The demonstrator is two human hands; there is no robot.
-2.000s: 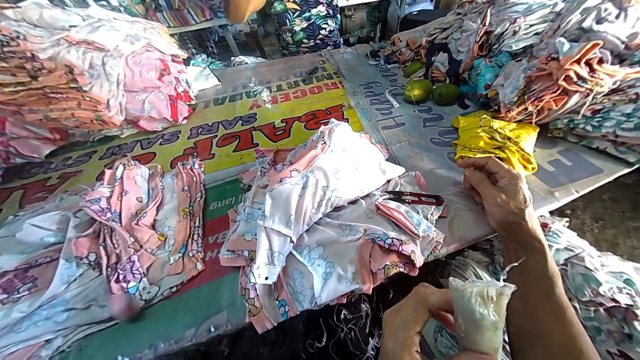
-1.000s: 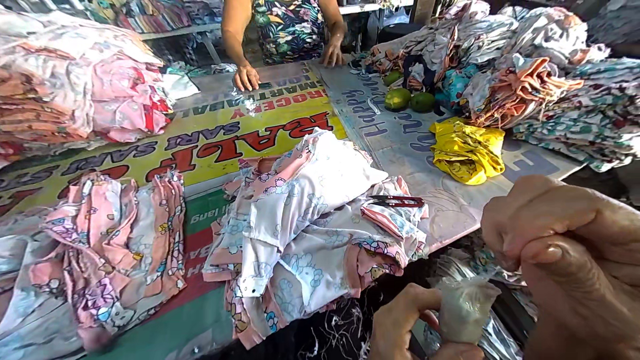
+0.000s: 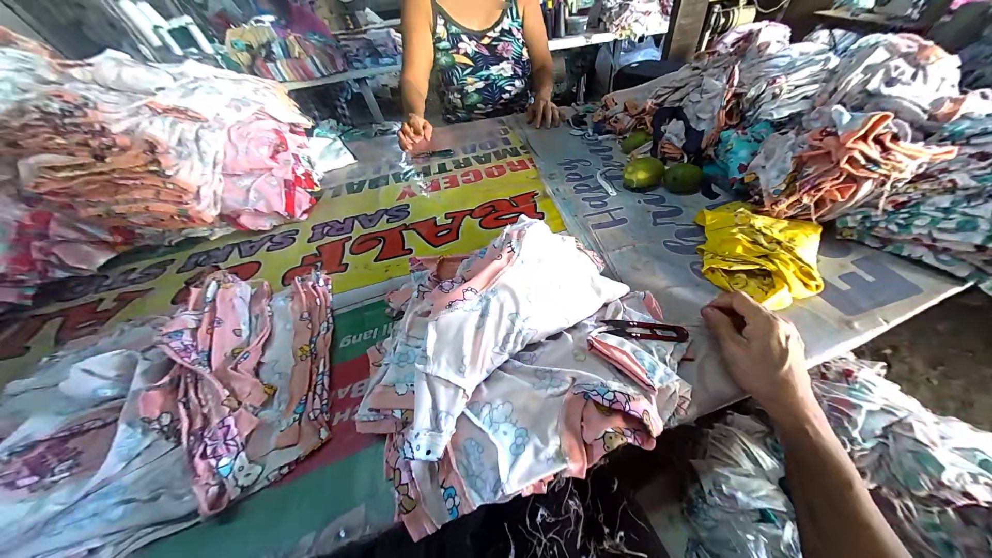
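Note:
My right hand [image 3: 756, 353] rests by the right edge of the table, fingers curled, just below a crumpled yellow plastic bag [image 3: 759, 256]. Whether anything small is pinched in it cannot be seen. My left hand is out of view. Left of my right hand lies a pair of thread snips [image 3: 643, 331] with a red-and-black body, on a heap of white and pink printed garments [image 3: 504, 372]. More pink printed garments [image 3: 240, 387] lie folded at the left on the table's banner cover [image 3: 364, 325].
Big fabric piles stand at left [image 3: 155, 147] and right [image 3: 852, 116]. Green fruits [image 3: 643, 173] lie by the right pile. Across the table stands a person [image 3: 480, 70], hands on its far edge. Bagged cloth [image 3: 914, 434] is below right.
My left hand and the whitish translucent bundle it held have left the view. My right hand has moved back from near the camera to the table edge.

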